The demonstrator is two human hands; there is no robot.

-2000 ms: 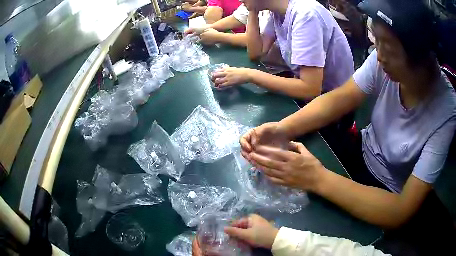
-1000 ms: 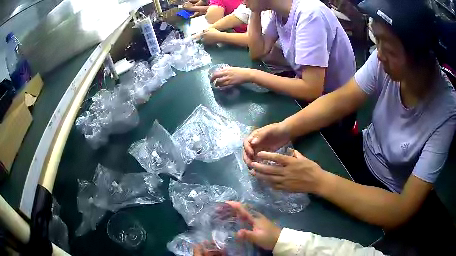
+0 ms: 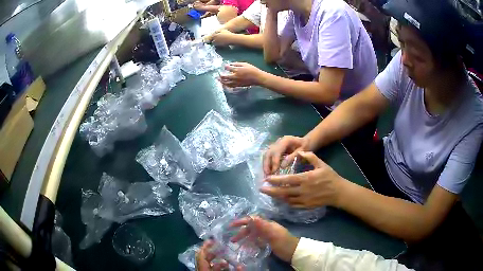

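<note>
My right hand (image 3: 273,237), in a cream sleeve, reaches in from the lower right with its fingers on a crinkled clear bagged piece (image 3: 241,249). My left hand (image 3: 209,258) is at the bottom edge, partly cut off, on the piece's left side. The piece is blurred; a cup inside it cannot be told clearly. A bagged cup with a white fitting (image 3: 205,205) lies just beyond my hands. More bagged pieces (image 3: 165,161) lie on the dark green bench (image 3: 175,114). A loose clear cup (image 3: 133,244) stands at the lower left.
A person on the right holds a clear piece (image 3: 288,168) in both hands. Another person (image 3: 333,47) sits beyond. A heap of bagged pieces (image 3: 114,124) runs along the left. A cream tube rail (image 3: 66,140) crosses the left side, with a cardboard carton (image 3: 16,135) beyond it.
My hands and the clear film between them have shifted; my right fingers have opened out over it and my left hand shows more. The neighbour's fingers have moved on their clear piece.
</note>
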